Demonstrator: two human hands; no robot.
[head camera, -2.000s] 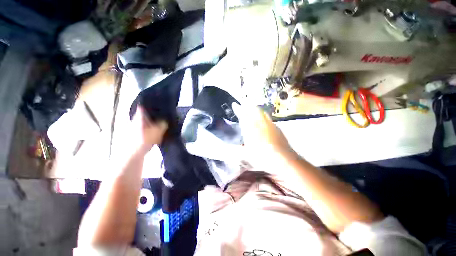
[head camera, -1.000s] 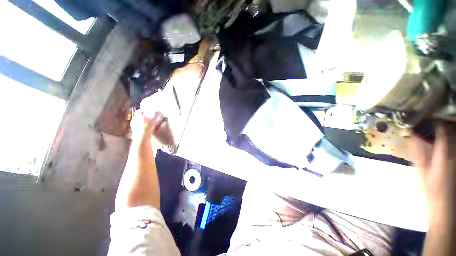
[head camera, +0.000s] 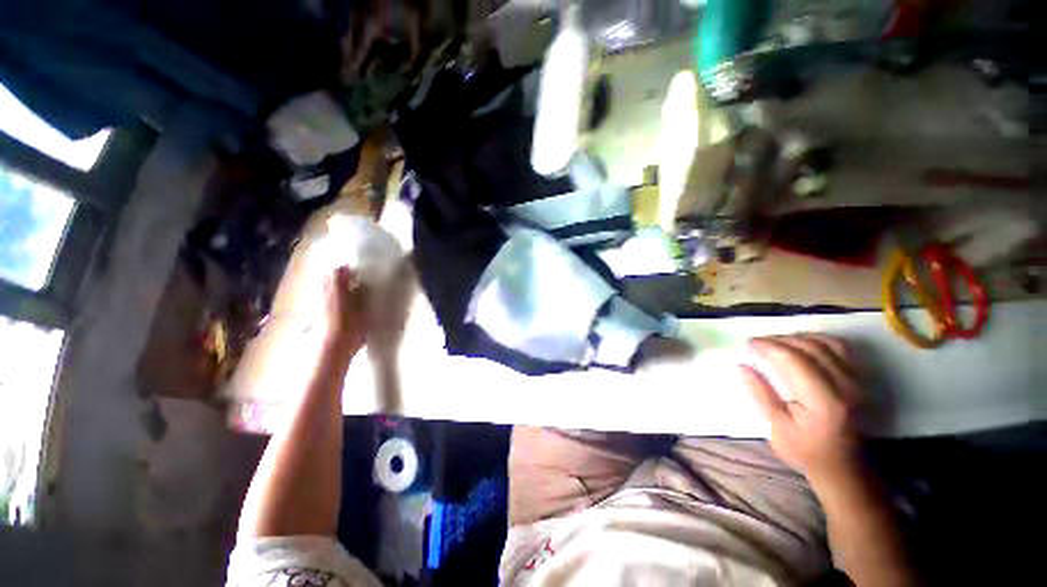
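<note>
The dark cloth (head camera: 451, 258) lies on the white table left of the needle area, with its light-blue panel (head camera: 540, 300) spread on top and a narrow pale end pointing right. My left hand (head camera: 347, 307) is over the table's left part, blurred, with its fingers closed on a white piece (head camera: 367, 250), probably fabric, which hides some fingers. My right hand (head camera: 809, 396) rests on the table near its front edge, right of the cloth, fingers slightly apart and holding nothing.
Yellow and red-orange scissors (head camera: 916, 310) lie on the table at right. The sewing machine (head camera: 850, 143) is blurred behind. A white lamp head (head camera: 560, 103) and teal cone (head camera: 731, 40) stand at the back. A white ring (head camera: 396, 464) and blue basket (head camera: 465, 530) are below the table.
Both hands have left the cloth. My left hand moved left and now has the white piece. My right hand came from the machine side to the table front. The view swung left, then partly back.
</note>
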